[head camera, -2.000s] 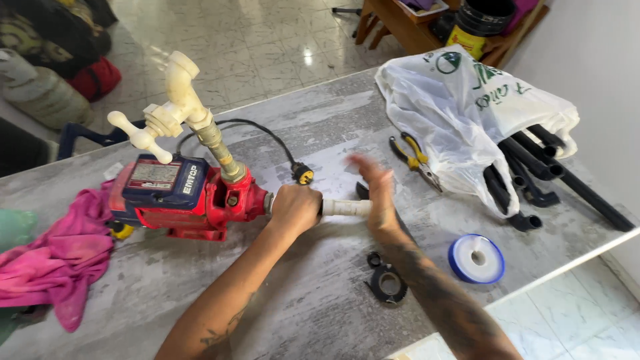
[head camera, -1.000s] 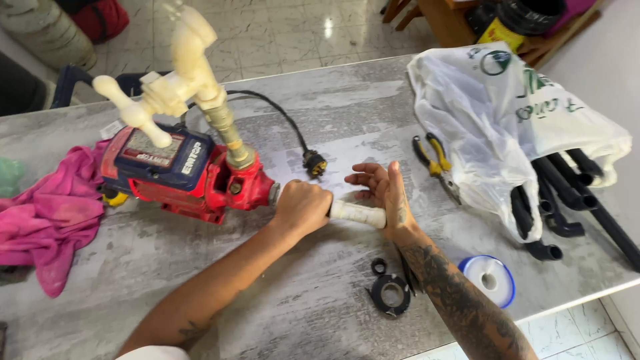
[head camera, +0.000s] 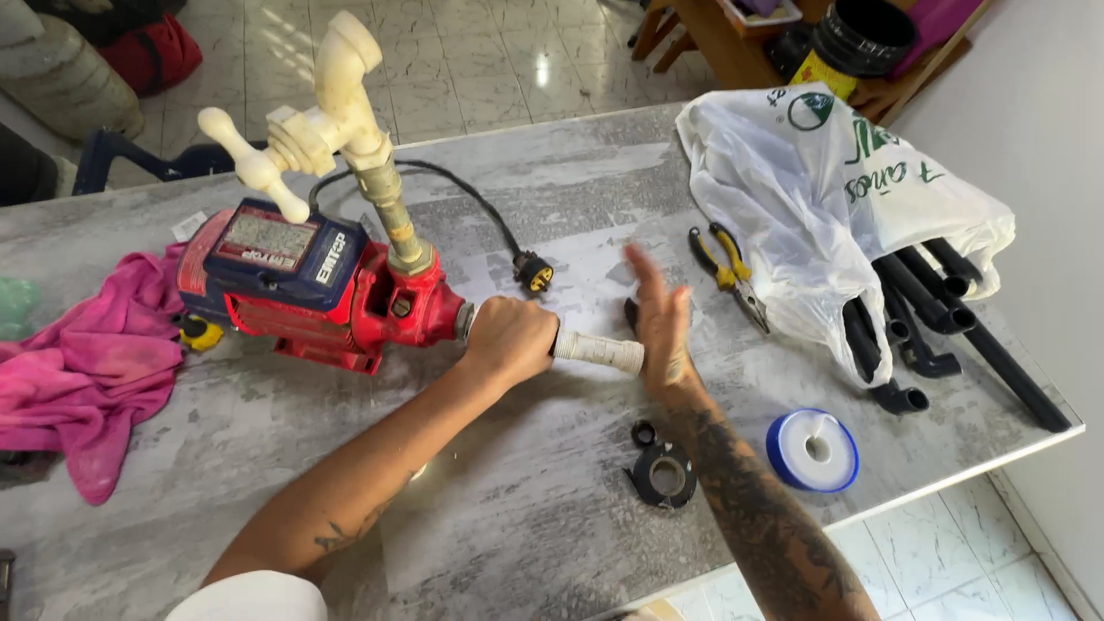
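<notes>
A red and blue electric water pump (head camera: 293, 276) stands on the table, with a white plastic valve (head camera: 302, 142) on a metal fitting above its front port. My left hand (head camera: 513, 339) is closed around the pipe fitting at the pump's side port. From that fist a white threaded pipe nipple (head camera: 598, 352) sticks out to the right. Its free end meets the palm of my right hand (head camera: 664, 328), whose fingers are spread and slightly blurred. Beneath the right forearm, a roll of black tape (head camera: 664, 476) lies beside a small black ring (head camera: 643, 434).
Yellow-black pliers (head camera: 729, 272) lie by a white plastic bag (head camera: 785, 198) holding black pipes (head camera: 1018, 371). A blue-rimmed spool of white tape (head camera: 812, 450) lies near the front edge. The pump's plug (head camera: 533, 272) rests behind my hands, and a pink cloth (head camera: 103, 362) is at left.
My left hand keeps its grip by the pump. My right hand's fingers, bent toward the pipe end one second ago, now point up and away. The view has shifted.
</notes>
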